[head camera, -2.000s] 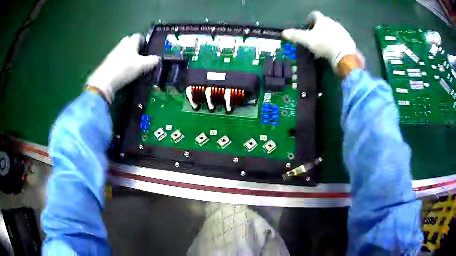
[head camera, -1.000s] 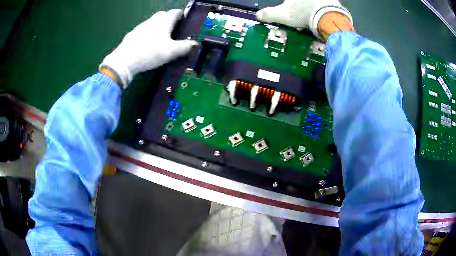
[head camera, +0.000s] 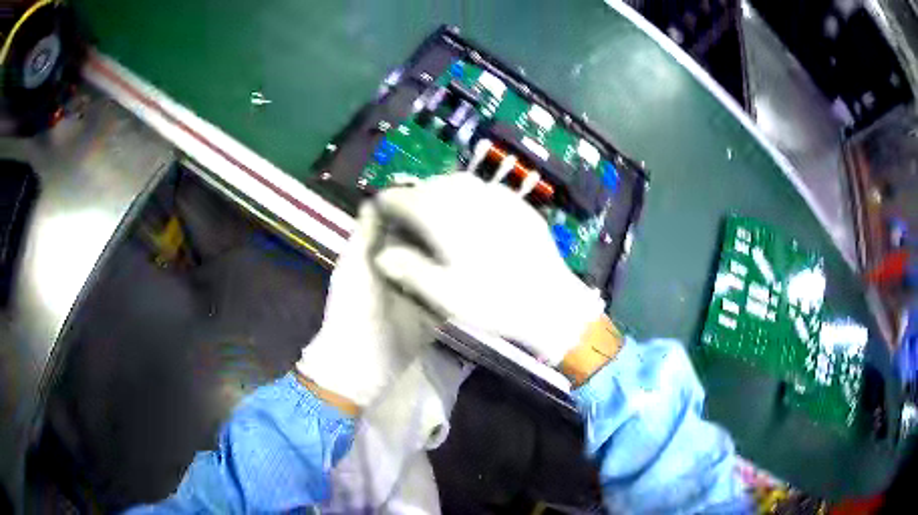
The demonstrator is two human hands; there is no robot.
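A black carrier frame (head camera: 630,216) lies tilted in view on the green conveyor belt, with a green circuit board (head camera: 418,151) in it. A copper-orange coil (head camera: 518,169) shows mid-board. My gloved left hand (head camera: 357,312) and gloved right hand (head camera: 493,256) are together over the belt's near edge, the right overlapping the left. They are blurred and hide the carrier's near part. A dark gap shows between them; whether they hold anything cannot be told.
Another green board (head camera: 750,297) lies on the belt to the right, solder side up. The conveyor's white edge rail (head camera: 221,151) with a red line runs diagonally in front. A round black fan-like unit (head camera: 42,60) stands at the upper left.
Both hands have let go of the carrier's far corners and come together nearer to me. The view has turned, so the carrier appears farther away and the right-hand board shows more fully.
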